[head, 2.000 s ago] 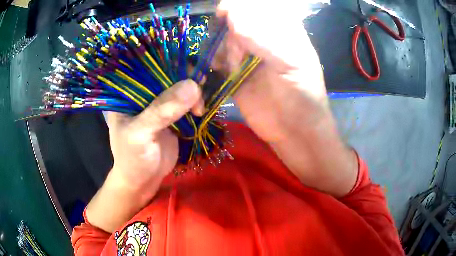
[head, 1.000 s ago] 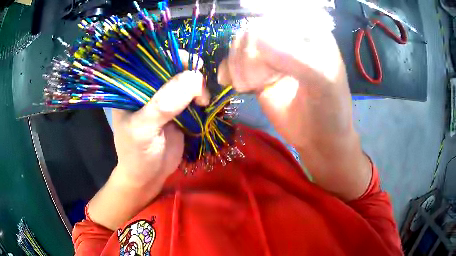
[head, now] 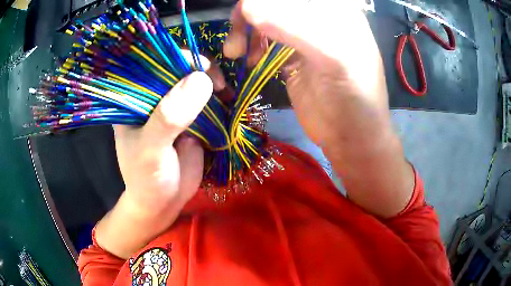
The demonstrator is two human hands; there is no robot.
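Note:
My left hand point(head: 162, 151) is closed around a thick bundle of blue, teal, yellow and white wires point(head: 131, 78), thumb on top. The bundle fans out to the upper left, its ends carrying purple, yellow and white sleeves. Below the fist it flares into silver tips with reddish bands point(head: 246, 173). One teal wire stands up apart near my left fingertips. My right hand point(head: 330, 78) is at the upper right of the bundle, its upper part overexposed. Its curled fingers hold a small group of yellow and dark wires point(head: 263, 72) bent away from the bundle.
Red-handled pliers or cutters point(head: 412, 64) lie open on the dark mat point(head: 448, 84) at upper right. Small yellow bits point(head: 207, 36) lie scattered behind my hands. Spare wires point(head: 32, 271) lie on the green surface point(head: 33, 206) at lower left. A dark rack-like object point(head: 476, 246) is at lower right.
My right hand has moved up and left from one second ago, and more yellow wires now stretch up to it. Only one teal wire stands apart at my left fingertips, where two stood before.

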